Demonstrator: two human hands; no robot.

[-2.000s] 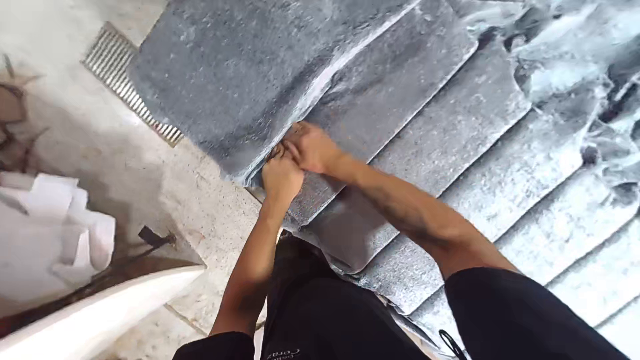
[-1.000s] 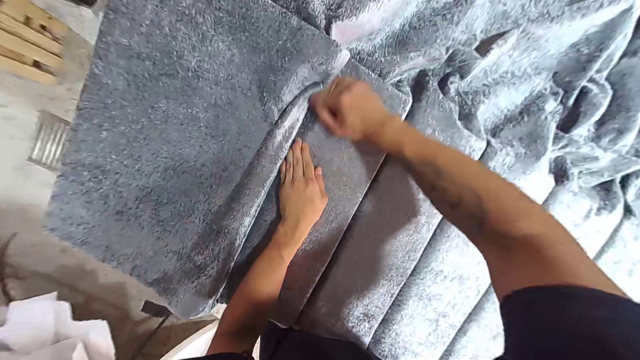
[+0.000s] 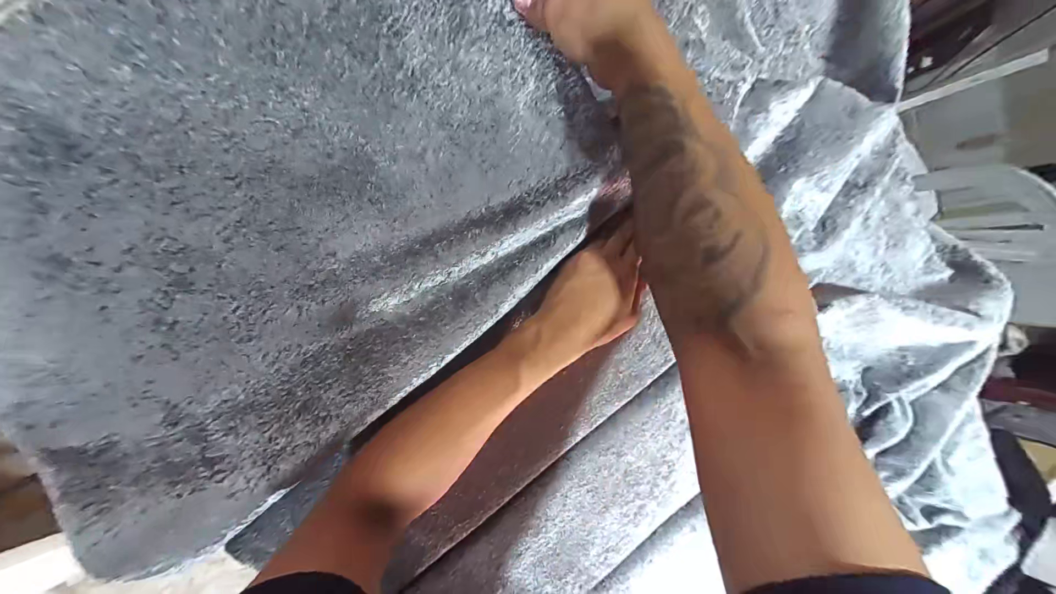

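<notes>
A large grey plush fabric sheet [image 3: 247, 206] fills the left and upper part of the head view. Beneath its folded edge lie several overlapping layers of the same fabric [image 3: 594, 470], stepped toward the lower right. My left hand [image 3: 598, 289] reaches up along that edge and rests on the layer below; its fingertips are partly hidden behind my right forearm. My right hand [image 3: 577, 25] is at the top of the view, on the fabric and partly cut off by the frame; whether it grips the cloth is not clear.
Crumpled folds of the grey fabric [image 3: 891, 330] spread along the right side. Beyond them stands a pale chair-like object [image 3: 990, 214]. At the lower left, the floor [image 3: 198, 577] shows past the fabric's edge.
The upper sheet, earlier folded or bunched near my hands, now spreads over more of the layers. My right hand has moved farther up, away from my body. The view has shifted strongly.
</notes>
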